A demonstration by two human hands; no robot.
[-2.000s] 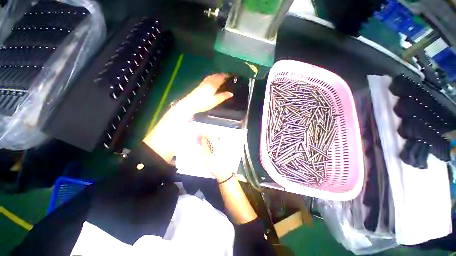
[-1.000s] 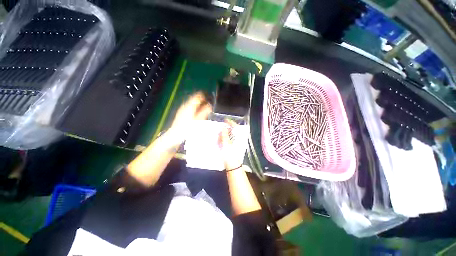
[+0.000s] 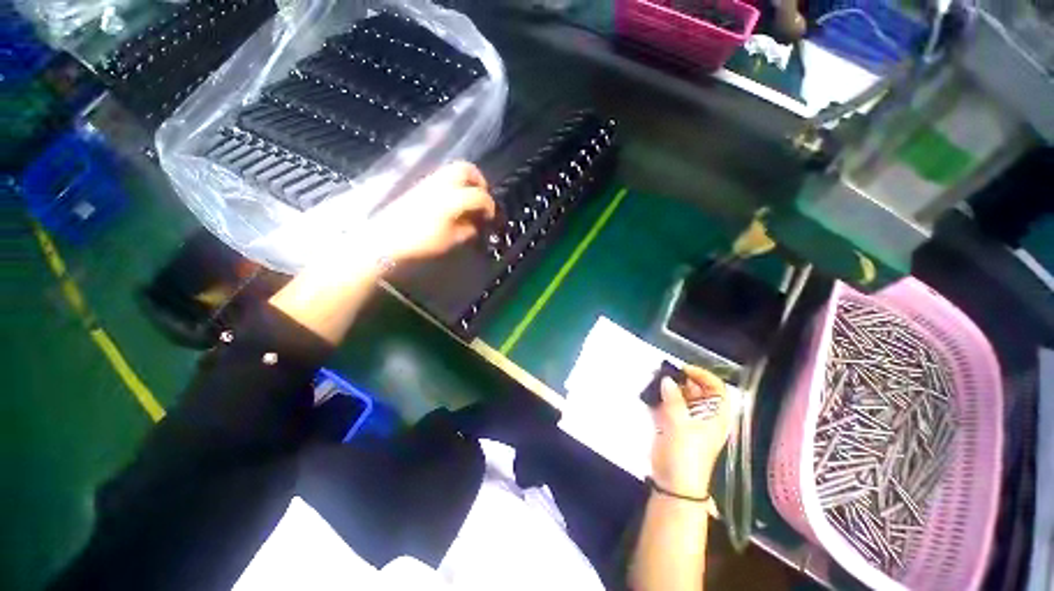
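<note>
My left hand [image 3: 445, 214] is over the left end of a row of black parts [image 3: 553, 173] on the dark tray [image 3: 445, 283]; its fingertips touch or nearly touch the row, and whether it holds a part is hidden. My right hand [image 3: 691, 427] is above the white paper sheet [image 3: 613, 387]. It holds a small black part [image 3: 662, 381] between thumb and fingers, with several metal pins [image 3: 705, 405] lying across its fingers. The pink basket [image 3: 890, 433], full of loose pins, is right of my right hand.
The bench press [image 3: 902, 173] stands at upper right, its dark fixture [image 3: 728, 306] beyond the paper. A clear plastic bag [image 3: 208, 196] wraps stacked black parts at upper left. A smaller pink basket [image 3: 682, 32] is across the bench. A blue crate [image 3: 347, 404] is low by my lap.
The view has swung left. My left hand has moved from beside the paper to the row of parts on the tray. My right hand stays by the paper, now visibly holding a black part.
</note>
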